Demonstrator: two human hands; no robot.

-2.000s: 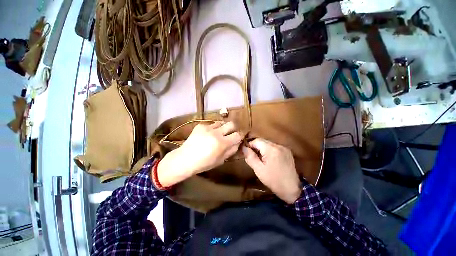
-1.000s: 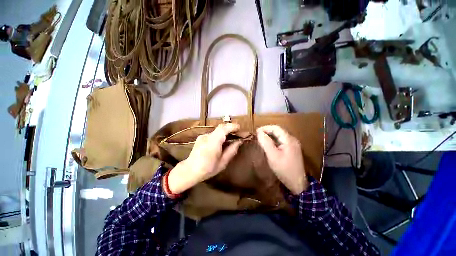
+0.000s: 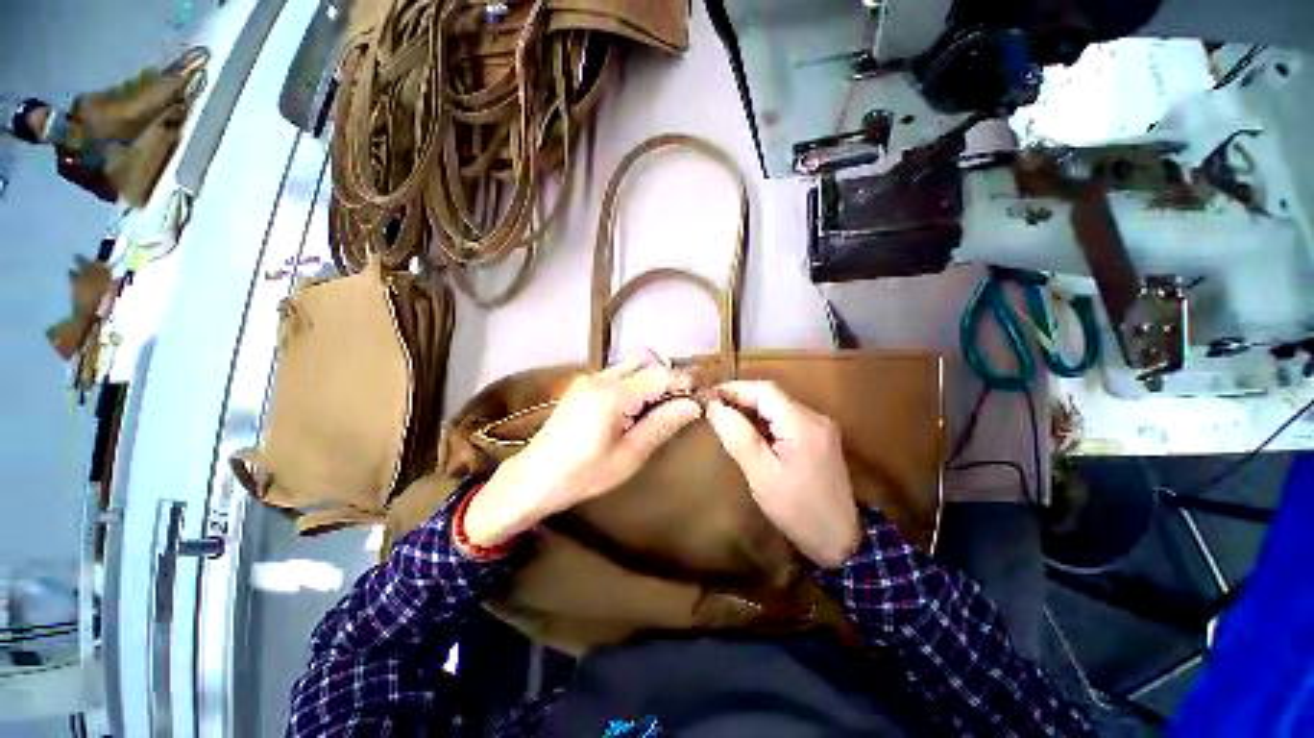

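Observation:
A tan-brown bag body [image 3: 865,418] lies across the table edge and my lap, its opening towards the left. Its thin looped handles [image 3: 672,141] stretch away from me on the table. My left hand [image 3: 594,440] and my right hand [image 3: 785,464] meet at the bag's top edge near the base of the handles. The fingertips of both hands pinch the edge there. What exactly lies between the fingertips is too small to tell.
Stacked tan pieces [image 3: 339,389] lie left of the bag. A strap bundle [image 3: 432,137] lies beyond them. The sewing machine's dark bed [image 3: 885,219] stands ahead right, with teal-handled scissors [image 3: 994,329] near it. Blue cloth [image 3: 1257,634] is at the lower right.
One second ago my hands were farther apart; my right hand has come back to my left at the bag's edge. The whole view has shifted slightly, with things lower in the picture.

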